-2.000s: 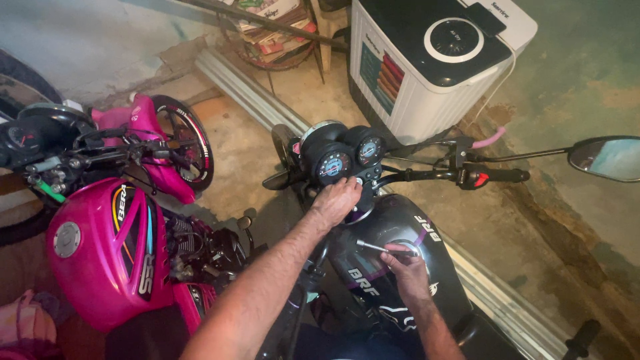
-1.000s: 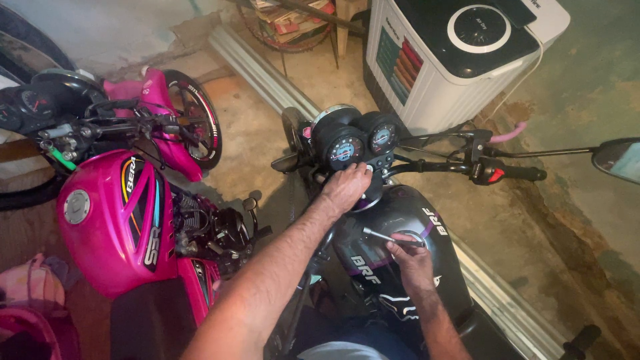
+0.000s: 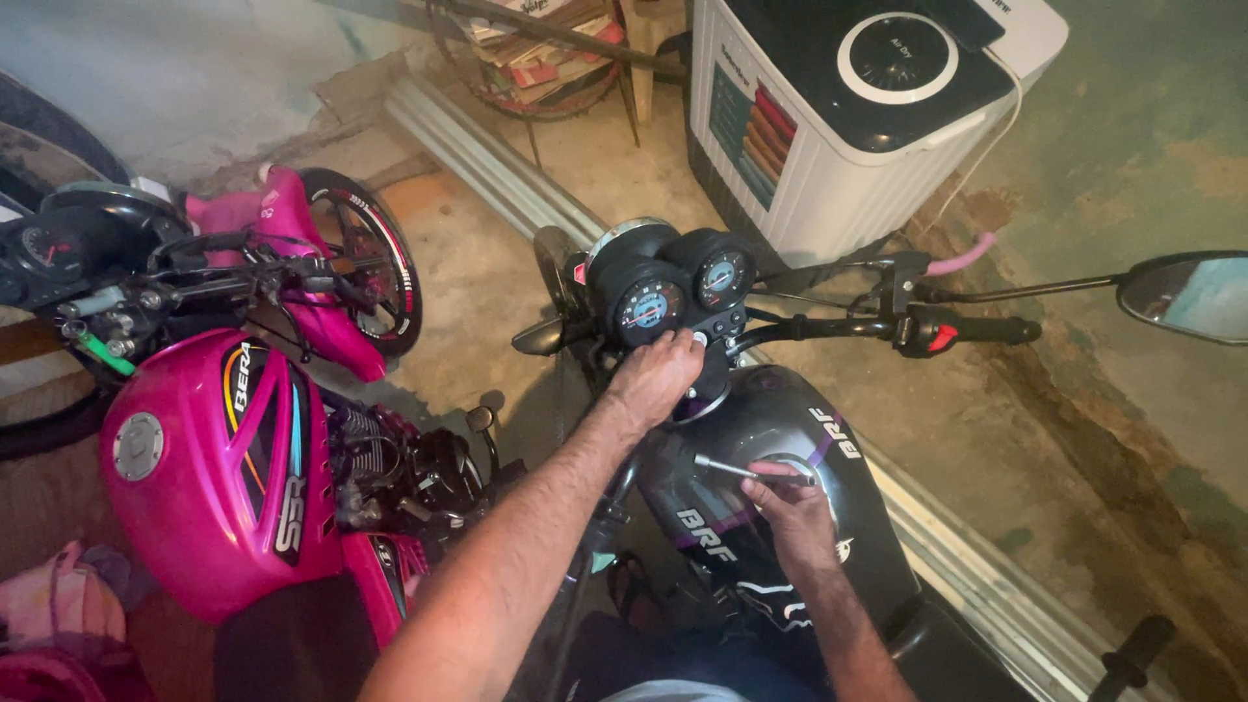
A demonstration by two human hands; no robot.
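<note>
Reaching forward, my left hand [image 3: 658, 380] has its fingertips at the mount just behind the round gauges [image 3: 650, 308] of a black motorcycle. A small pale round part [image 3: 700, 338] shows at those fingertips; whether I grip it is hidden by the hand. My right hand [image 3: 795, 502] holds a slim driver-type tool with a metal shaft and a dark handle [image 3: 726, 467] over the black fuel tank [image 3: 858, 468]. The shaft points left, clear of the gauges. The tank's cap is partly covered by the right hand.
A pink motorcycle [image 3: 219, 468] stands at the left. The black motorcycle's right handlebar grip [image 3: 985, 331] and mirror [image 3: 1194, 295] extend rightward. A white washing machine [image 3: 829, 175] stands ahead, beside metal profiles [image 3: 487, 166] on the floor and a rack of papers [image 3: 546, 58].
The view has shifted slightly. Both hands stay in about the same places, the left at the gauge mount and the right with the tool over the tank.
</note>
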